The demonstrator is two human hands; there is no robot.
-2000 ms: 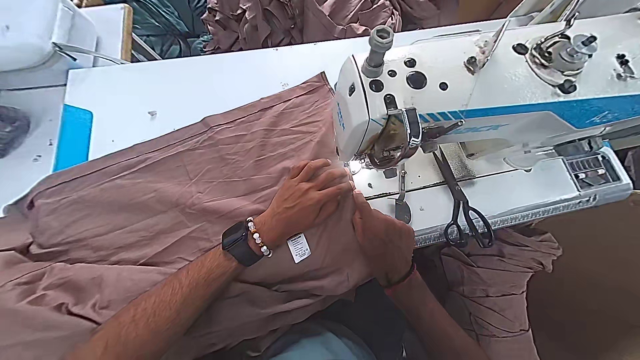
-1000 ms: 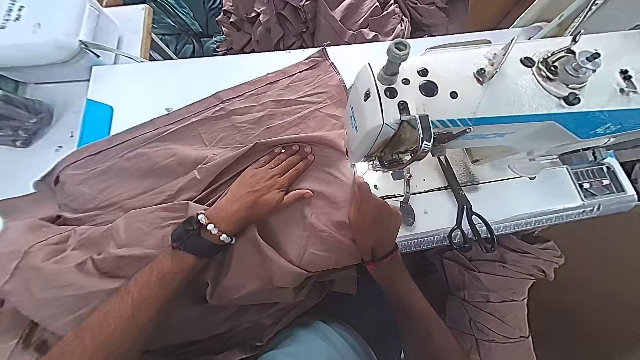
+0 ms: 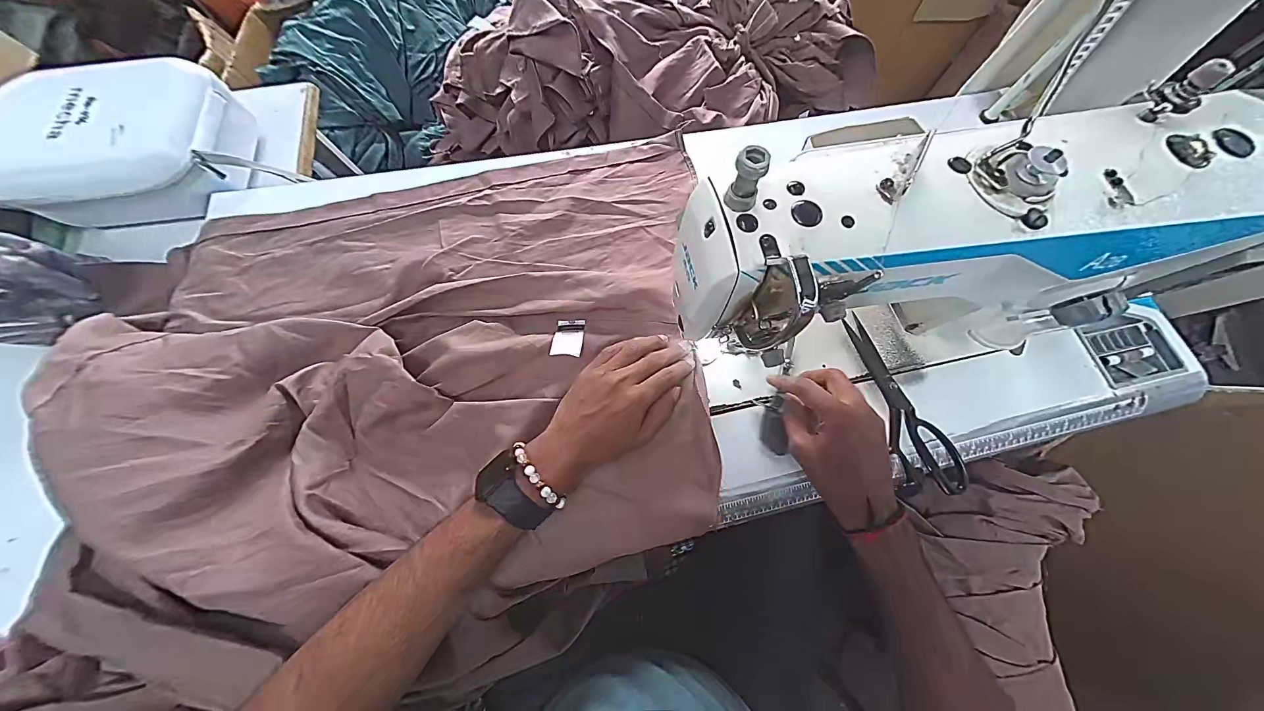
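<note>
Mauve-brown fabric (image 3: 474, 286) is spread over the sewing machine's white table, its right edge running by the lit needle area. My left hand (image 3: 622, 395) lies on this fabric with its fingertips at that edge, just left of the presser foot. A small white label (image 3: 567, 339) shows on the cloth above my left hand. My right hand (image 3: 829, 420) is off the fabric, over the machine bed below the presser foot, thumb and forefinger near each other; whether they pinch anything is unclear. Black-handled scissors (image 3: 913, 425) lie on the bed right of my right hand. The sewing machine head (image 3: 948, 227) stands above.
Bunched mauve cloth (image 3: 642, 69) and dark green cloth (image 3: 365, 69) are piled behind the table. A white plastic container (image 3: 109, 128) stands at the upper left. More mauve fabric (image 3: 997, 563) hangs below the bed's front edge, beside a brown cardboard surface (image 3: 1155, 533).
My right hand has left the fabric edge and moved right, over the machine bed. My left hand has moved to the fabric's edge by the needle. The label, not visible one second ago, shows again.
</note>
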